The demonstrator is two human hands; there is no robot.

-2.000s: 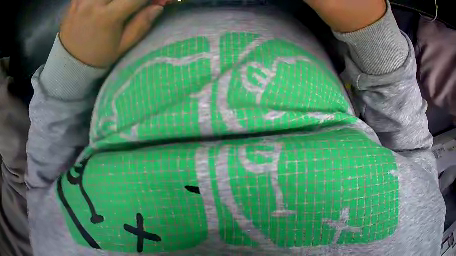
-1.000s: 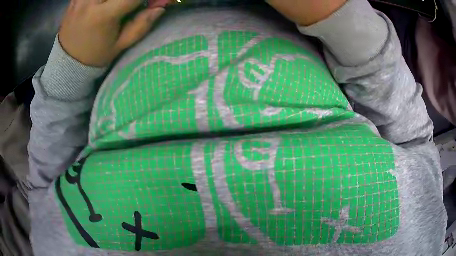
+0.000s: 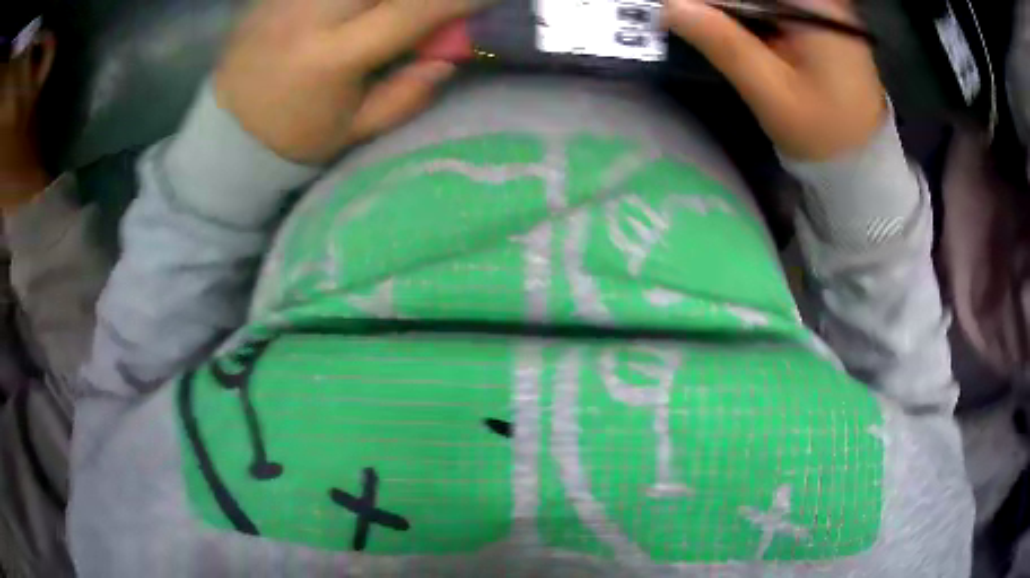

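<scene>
A flat black unit point(image 3: 505, 43) with a white printed label point(image 3: 601, 27) lies between my hands at the top edge, partly cut off. A red-pink patch point(image 3: 445, 41) and a tiny gold glint show at its left end. My left hand point(image 3: 328, 70) grips that end, thumb below the patch. My right hand point(image 3: 791, 77) is at the unit's right end, a finger at the label's edge, with a thin dark stick tool point(image 3: 802, 16) held across it. The picture is blurred, and the far fingers are hidden or cut off.
Another person's hand point(image 3: 23, 113) and sleeve show at the far left. A dark green surface point(image 3: 124, 85) lies beyond my left wrist. A black piece with a pale label point(image 3: 958, 51) is at the top right. My grey and green sweatshirt fills the middle.
The view has shifted, so both hands show lower in the picture. The unit and its white label have come into sight. The stick tool now shows at my right hand.
</scene>
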